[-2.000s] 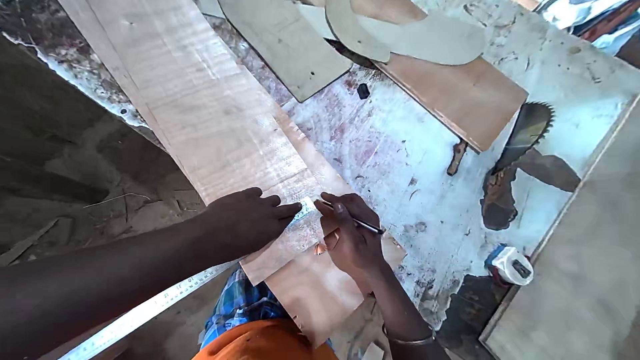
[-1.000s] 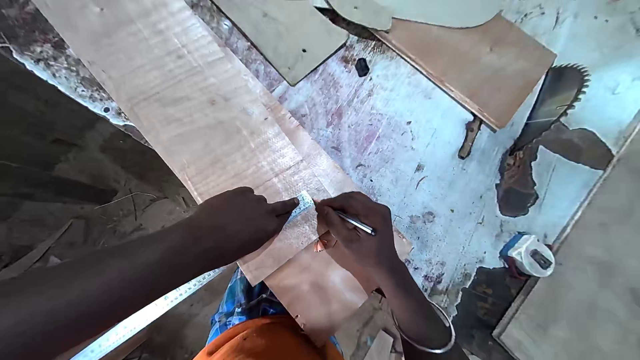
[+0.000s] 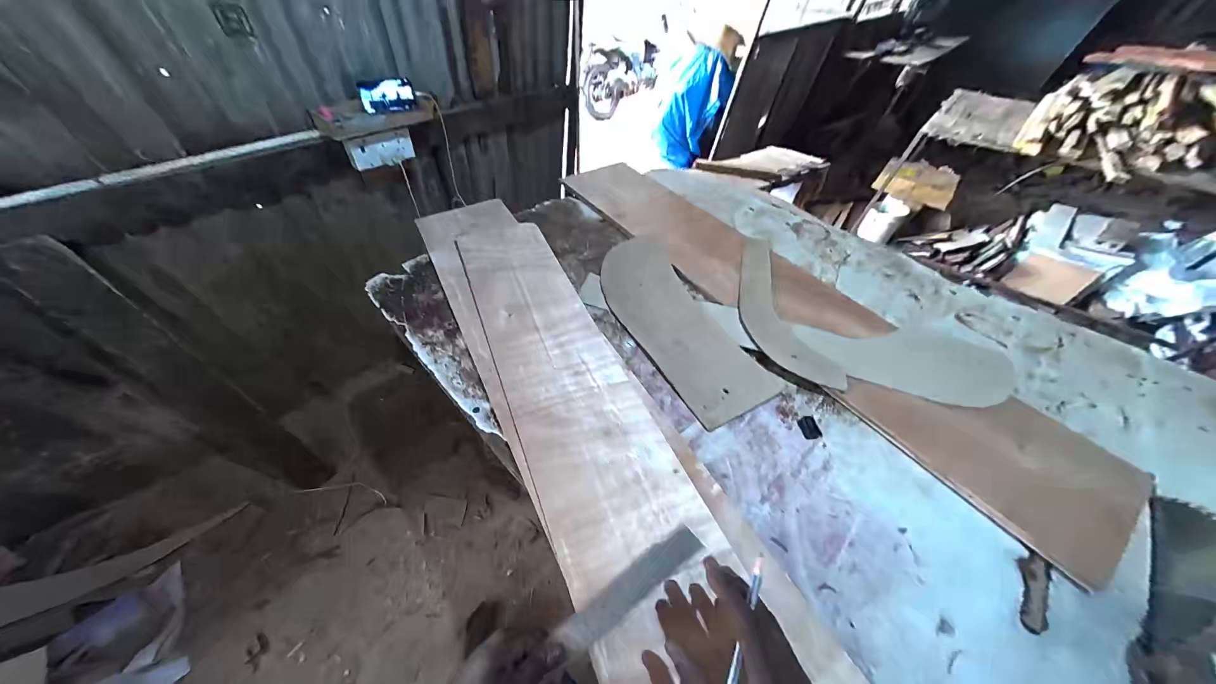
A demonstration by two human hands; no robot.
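Observation:
A long plywood strip [image 3: 570, 408] with a dark line along its left side lies on the worktable, on top of another thin board. My left hand [image 3: 518, 655], blurred at the bottom edge, holds the near end of a flat grey ruler [image 3: 641, 584], which lies at a slant across the strip. Over the strip, right of the ruler, is my right hand [image 3: 712, 627], fingers spread, with a pen [image 3: 746, 617] held upright between thumb and fingers. The lower parts of both hands are out of view.
Curved template pieces [image 3: 679, 332] overlap a brown board [image 3: 1007, 456] on the worktable [image 3: 855, 513]. A small black piece [image 3: 809, 427] lies between. A phone [image 3: 387, 95] stands on a wall shelf. A person in blue [image 3: 698, 100] is by the doorway. Wood scraps [image 3: 1121, 114] are piled at right.
The view has swung up to the wall and doorway. My left hand, earlier pressing near the pen tip, now holds the ruler. My right hand has opened out, keeping the pen.

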